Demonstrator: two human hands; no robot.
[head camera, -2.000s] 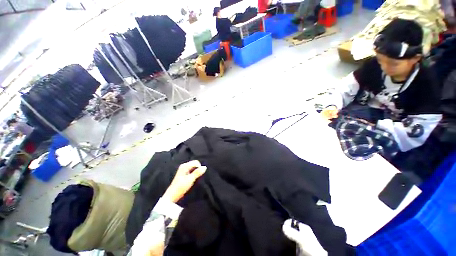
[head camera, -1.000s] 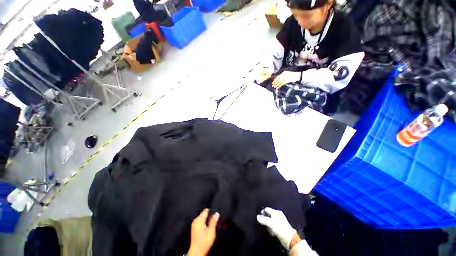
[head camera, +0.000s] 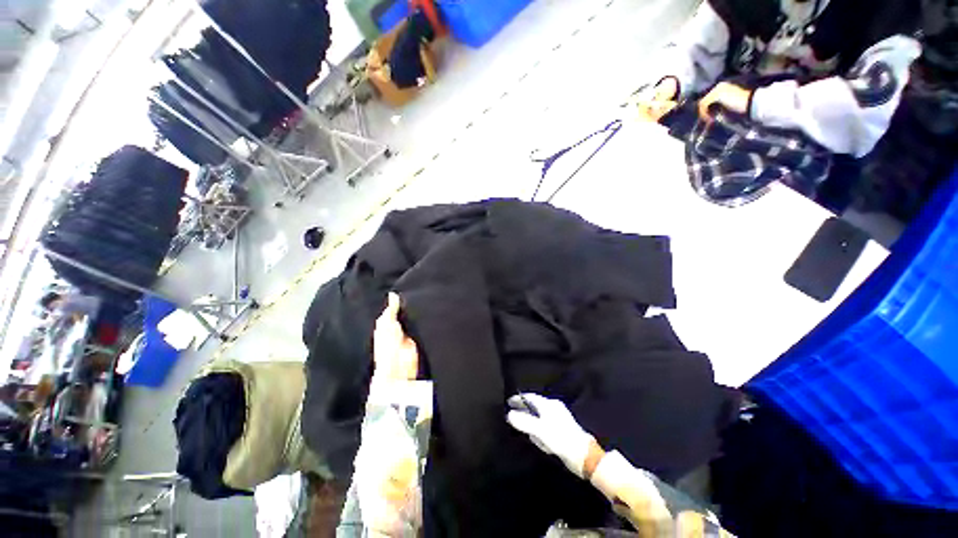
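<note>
The black jacket (head camera: 588, 368) lies in a heap over the near table in front of me. My left hand (head camera: 395, 342) is bare and holds a fold at the jacket's left part, with its fingers pointing away from me; the fingertips are partly hidden by cloth. My right hand (head camera: 552, 429) wears a white glove and is on the jacket's near middle. A small dark tool shows between its thumb and fingers, too small to name surely.
A black hanger (head camera: 576, 158) and a dark phone (head camera: 828, 259) lie on the white tabletop (head camera: 725, 305). A seated person handles a plaid garment (head camera: 751, 158). A blue crate (head camera: 893, 347) stands right, a khaki sack (head camera: 275, 420) left. Garment racks (head camera: 263, 63) stand behind.
My left hand has moved left and farther up the jacket, taking a fold. My right hand is still over the near cloth. The view has turned left; the bottle is out of view.
</note>
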